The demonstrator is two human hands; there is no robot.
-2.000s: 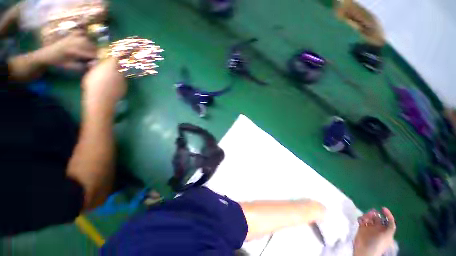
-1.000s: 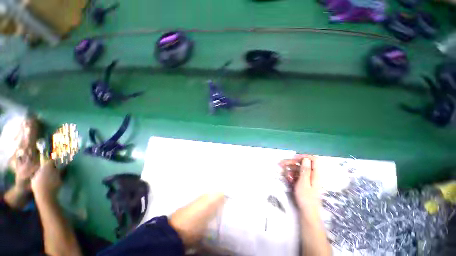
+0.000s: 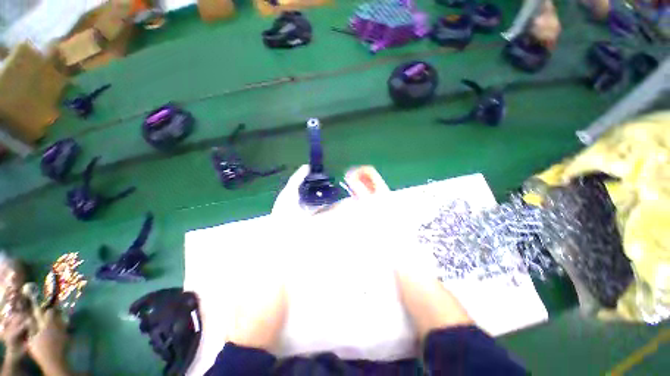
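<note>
A dark navy housing (image 3: pixel 317 192) with a long narrow arm standing upright is held over the back edge of the white sheet (image 3: pixel 213 257). My left hand (image 3: pixel 291 197) is closed around its left side and looks white. My right hand (image 3: pixel 367 185) is at its right side, fingertips close to it. A thin pale line shows between these fingertips and the housing, too blurred to name. Both hands and forearms are washed out by glare. A tangled heap of silvery springs (image 3: pixel 470 239) lies on the sheet's right end.
A yellow woven sack (image 3: pixel 643 198) with dark lining lies at the right. A black moulded part (image 3: pixel 167 327) is left of the sheet. Navy housings (image 3: pixel 231 167) and round black units (image 3: pixel 167 126) stand along the green line. Another person's hands (image 3: pixel 44 330) are by copper-coloured parts (image 3: pixel 66 279) at far left.
The view has swung round and levelled. My hands have come together over the sheet's back edge. A navy housing is now in my left hand. The yellow sack has come further into view.
</note>
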